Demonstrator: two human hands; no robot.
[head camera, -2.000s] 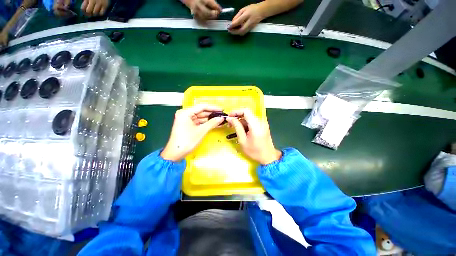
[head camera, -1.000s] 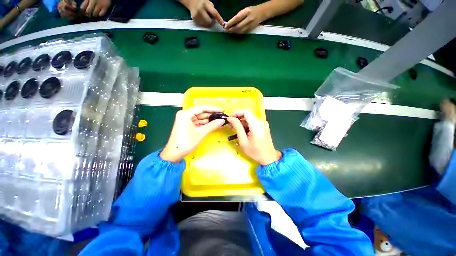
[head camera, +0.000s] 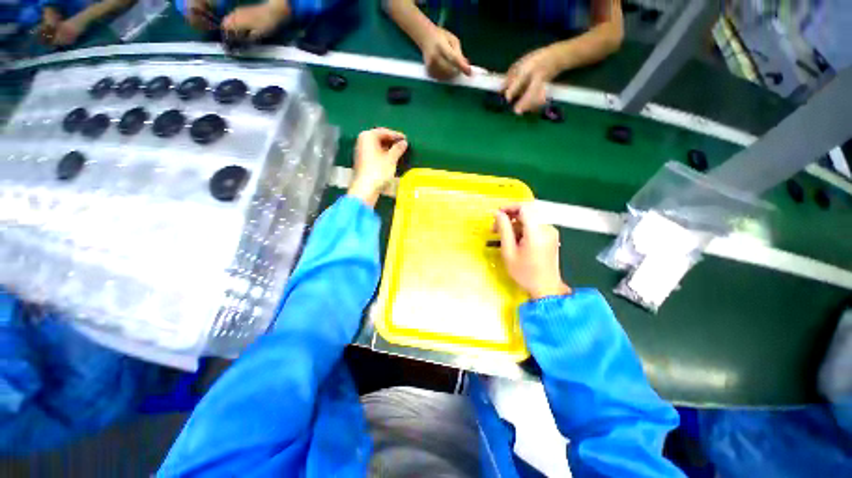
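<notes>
My left hand (head camera: 376, 163) is beyond the far left corner of the yellow tray (head camera: 390, 299), over the green line. Its fingertips are at a small round black part (head camera: 404, 157), partly hidden and blurred; they seem to pinch it. My right hand (head camera: 530, 250) is over the right side of the tray, fingers curled. It holds a thin dark stick (head camera: 494, 245), whose tip shows left of the fingers. Whether its fingertips also pinch a tiny component cannot be seen. Tiny dark specks lie in the tray.
A tall stack of clear blister trays (head camera: 140, 243) with round black parts stands at left. A clear zip-lock bag (head camera: 687, 210) with a white packet (head camera: 654, 271) lies right. Black parts (head camera: 619, 134) lie along the green line. Another person's hands (head camera: 532, 79) work opposite.
My left hand has left my right hand and moved forward and left with the black part, out of the tray. My right hand stays over the tray. The camera view has shifted and tilted.
</notes>
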